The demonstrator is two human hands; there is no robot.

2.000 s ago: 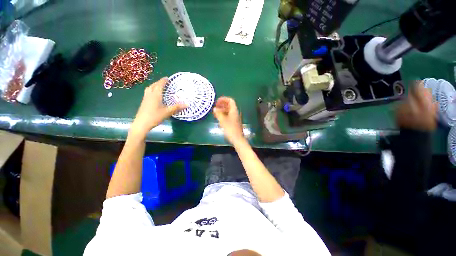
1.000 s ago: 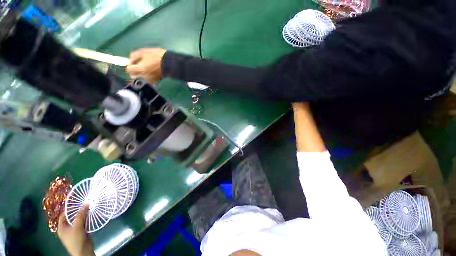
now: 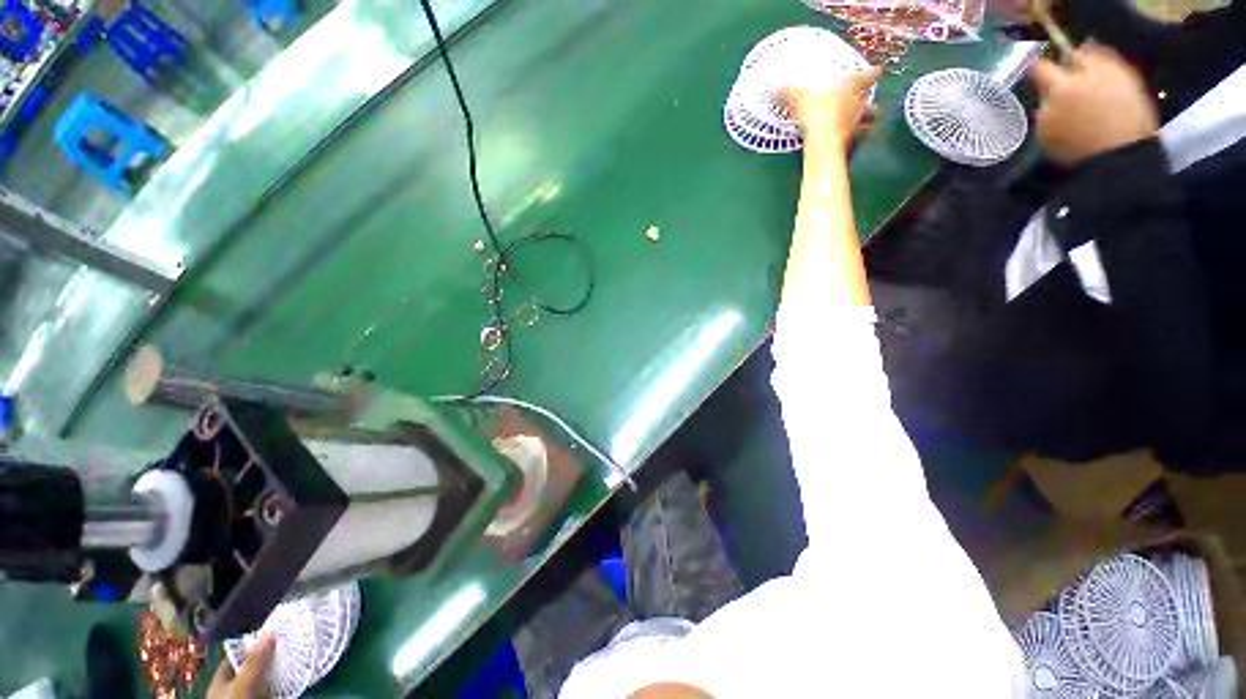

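My right hand (image 3: 831, 112) is stretched over the far part of the bench, on the near edge of a small pile of white fan grilles (image 3: 790, 68), its fingers at the rim. My left hand (image 3: 249, 672), cut off by the bottom edge, has its thumb on white fan grilles (image 3: 317, 631) at the lower left; the press partly hides them. A heap of copper-coloured rings (image 3: 167, 653) lies left of that hand. Another fan grille (image 3: 966, 116) lies right of my right hand.
The pneumatic press (image 3: 369, 505) stands between my hands at the bench edge. A black cable (image 3: 476, 171) coils behind it among loose rings. A person's hand (image 3: 1093, 103) and dark sleeve are at the upper right. A carton of grilles (image 3: 1120, 621) sits lower right.
The view has swung right. My right hand, hidden behind the co-worker's arm a second ago, now reaches the far grilles. The co-worker's arm has withdrawn from the press. My left hand stays at its grilles.
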